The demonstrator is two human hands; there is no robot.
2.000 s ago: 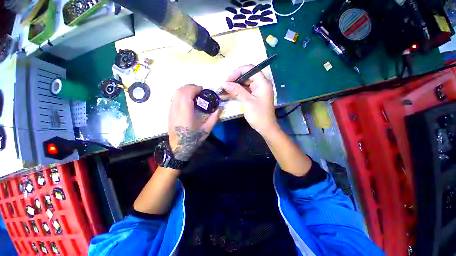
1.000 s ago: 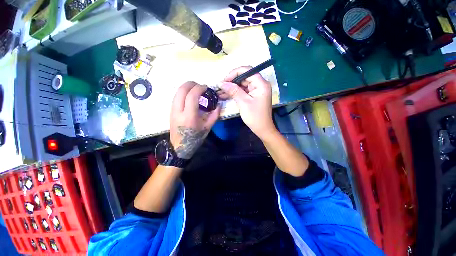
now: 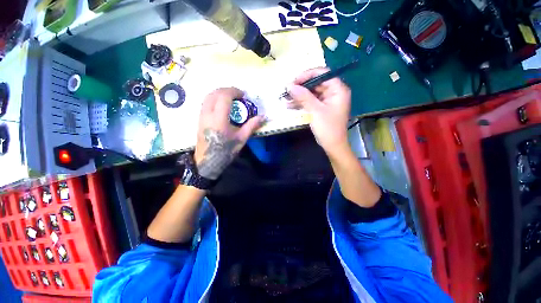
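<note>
My left hand (image 3: 222, 127) is bare and holds a round black device unit (image 3: 242, 111) by its sides, over the front edge of the cream board (image 3: 207, 65). A pale round face with small detail shows on the unit. My right hand (image 3: 323, 103) holds dark tweezers (image 3: 329, 75) between thumb and fingers, to the right of the unit and apart from it. The tip of the tweezers is small and points left; I cannot tell whether it grips anything.
A screwdriver (image 3: 243, 31) hangs above the board. Round subassemblies (image 3: 159, 55) and a ring part (image 3: 172, 95) lie at left. Black stickers (image 3: 305, 13) lie at the back. A fan (image 3: 428, 28) stands right. Red crates (image 3: 89, 228) flank me.
My right hand and the tweezers have moved right, away from the unit. The unit has turned in my left hand: a pale round face now shows in place of the small label.
</note>
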